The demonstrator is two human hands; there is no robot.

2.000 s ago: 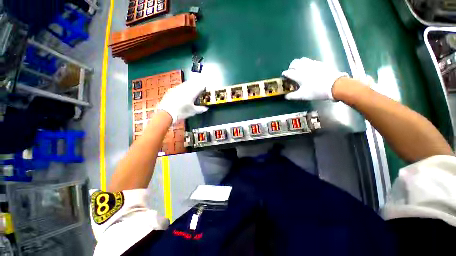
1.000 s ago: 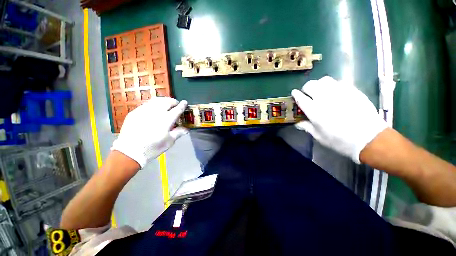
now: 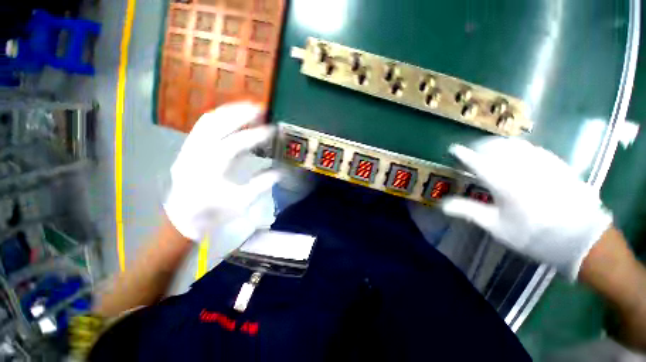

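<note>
The fixture frame [image 3: 382, 174] lies at the near bench edge, a long metal bar whose square windows show dark parts with red stripes. My left hand [image 3: 225, 170], in a white glove and blurred, is at its left end with fingers curled around it. My right hand [image 3: 520, 191], also gloved, is at its right end, thumb and fingers on either side and partly covering the last window. The cream-metal cover [image 3: 414, 88] lies beyond the frame, plain face up with paired holes showing, touched by neither hand.
An orange-brown pocketed tray [image 3: 219, 60] lies at the back left, its recesses mostly empty. The green bench [image 3: 397, 25] has a pale metal edge [image 3: 616, 134] on the right. A yellow floor line, blue stools and a rack are at the left.
The cover was first in my hands, then lay on the bench beyond the frame. My hands moved to the frame's ends. The view has shifted and tilted, and the bars now slope down to the right.
</note>
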